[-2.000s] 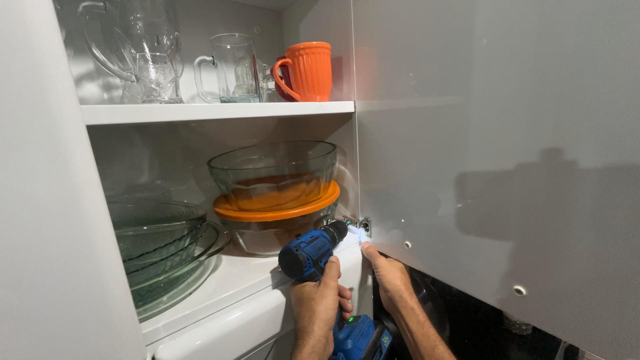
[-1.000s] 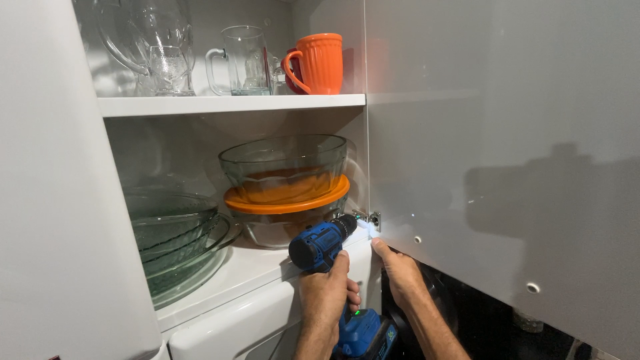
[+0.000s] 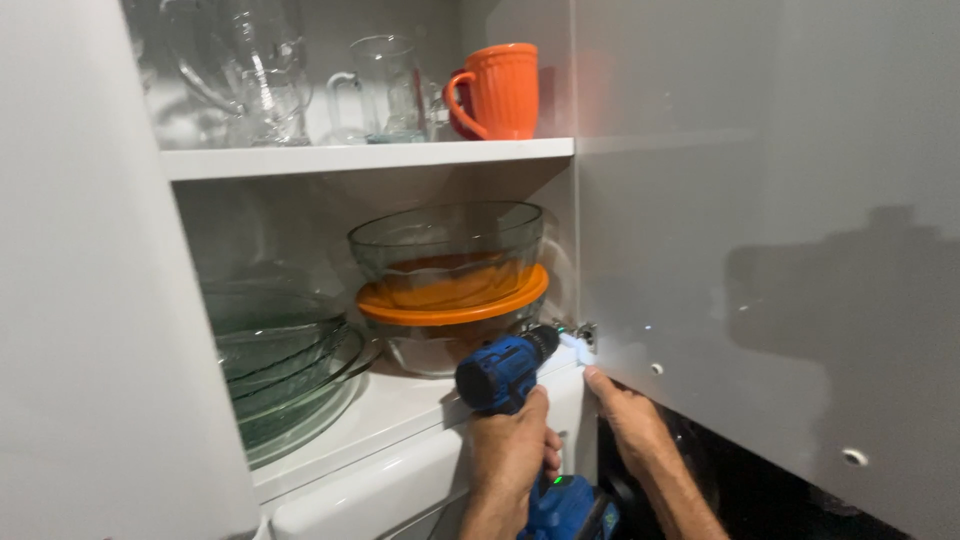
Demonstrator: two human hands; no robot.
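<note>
My left hand [image 3: 510,450] grips the handle of a blue cordless drill [image 3: 506,367], its chuck pointing right and slightly up at a metal cabinet hinge [image 3: 587,336] low on the open door's inner edge. The drill's battery [image 3: 566,506] shows a green light below the hand. My right hand [image 3: 630,420] reaches up under the hinge, its fingertips at the lit lower edge of the door and cabinet; whether they hold anything is not clear. A bright patch of light falls between chuck and fingertips.
A glass bowl [image 3: 446,232] rests on an orange-lidded bowl [image 3: 454,304] just behind the drill. Glass dishes [image 3: 285,367] are stacked at left. An orange mug [image 3: 502,94] and glass mugs [image 3: 390,90] stand on the upper shelf [image 3: 367,156]. The grey door [image 3: 750,187] spans the right.
Both hands and the drill stay at the hinge, with no plain change in grip. The view has shifted slightly.
</note>
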